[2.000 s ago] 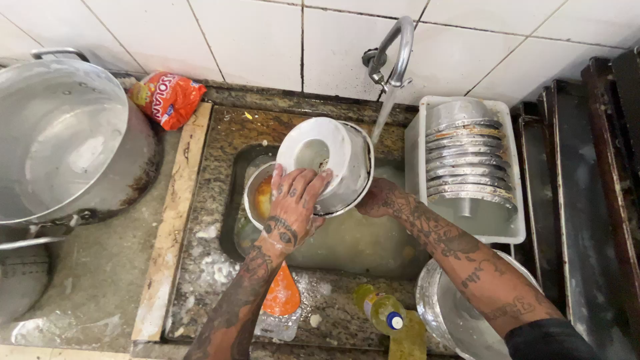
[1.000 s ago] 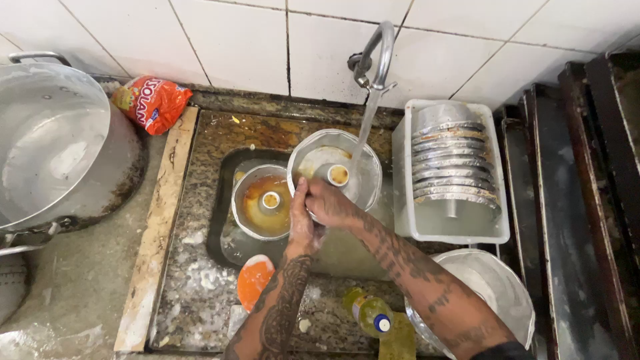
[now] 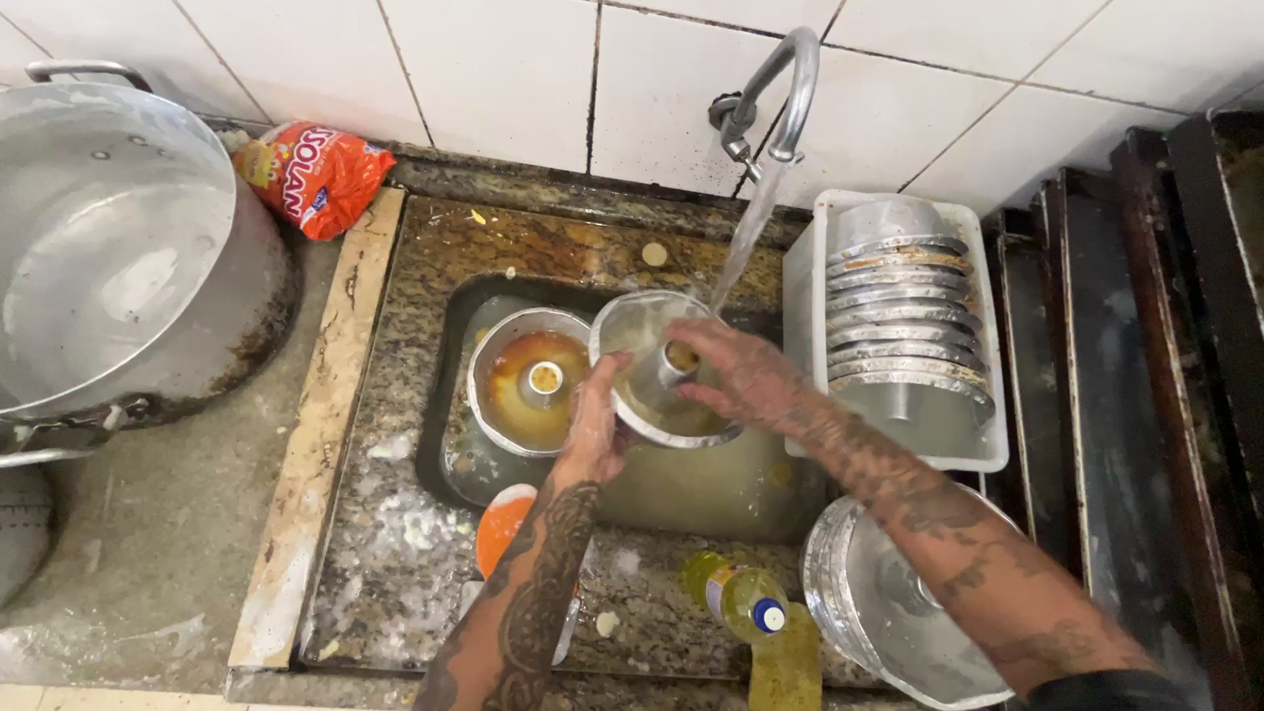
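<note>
A tilted aluminium ring cake pan (image 3: 647, 321) is over the sink, beside the stream from the faucet (image 3: 795, 94). My left hand (image 3: 595, 420) grips its left rim. At its central tube, my right hand (image 3: 736, 375) has its fingers around the metal; whether they hold a scrubber cannot be seen. A second ring pan (image 3: 479, 380) with brownish liquid rests in the sink (image 3: 459, 326), left of my left hand. Cloudy water stands in the basin.
Right of the sink, a white plastic bin (image 3: 992, 395) holds several upright pans. Stacked ring pans (image 3: 839, 592), a dish soap bottle (image 3: 736, 597), a yellow cloth (image 3: 790, 662) and an orange object (image 3: 502, 528) lie nearer. A large pot (image 3: 222, 286) and red plastic bag (image 3: 341, 183) stand left; dark trays (image 3: 1106, 326) line the right.
The pan in my hands was turned underside up two seconds ago and now shows its inside, tilted. My right hand has moved from the rim to the central tube.
</note>
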